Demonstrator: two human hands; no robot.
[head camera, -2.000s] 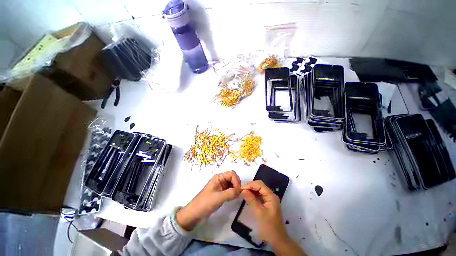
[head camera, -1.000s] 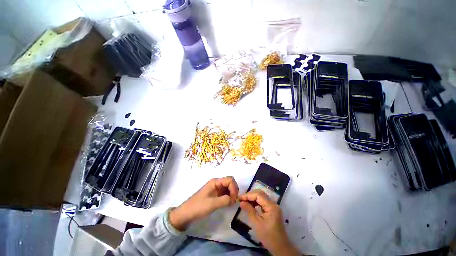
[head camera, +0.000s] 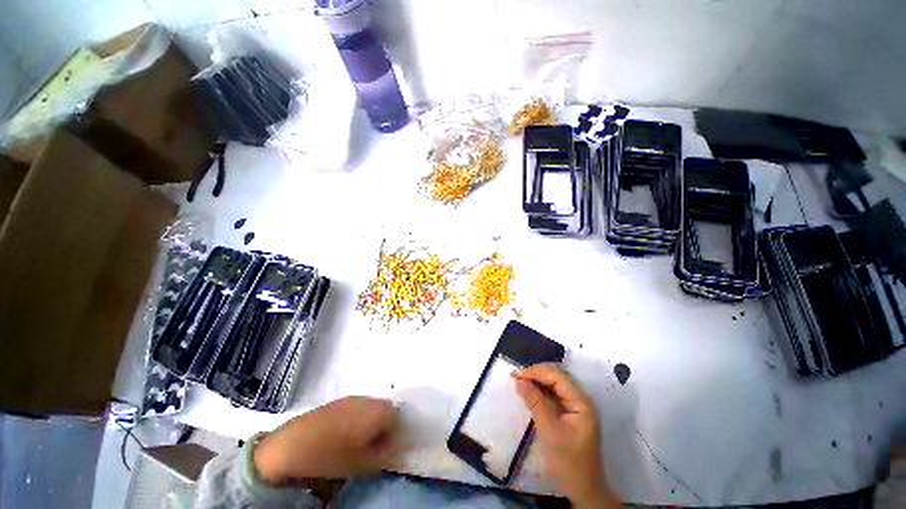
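One black phone frame (head camera: 531, 344) lies tilted on the table in front of me, its solid band at the far end and its window open. My right hand (head camera: 558, 403) is over its right side, thumb and index finger pinched together near the band; a tiny light piece seems to show at the fingertips, too small to name. My left hand (head camera: 348, 435) is blurred, left of the frame and away from it; its fingers look curled, and I cannot tell if it holds anything. A tangled heap of yellow-gold flex parts (head camera: 407, 285) and a smaller heap (head camera: 489, 286) lie beyond the frame.
Frame rows (head camera: 243, 328) lie at left beside a large carton (head camera: 75, 268). Frame stacks (head camera: 646, 189) stand at right. Cutters (head camera: 207, 174), a purple bottle (head camera: 370, 70) and zip bags of gold parts (head camera: 462, 164) are farther back. A black bit (head camera: 622, 373) lies right of the frame.
My hands, earlier together at the fingertips above the frame, are now apart. My left hand has moved left and down; my right hand has moved right, toward the frame's band. The frame's window is more exposed.
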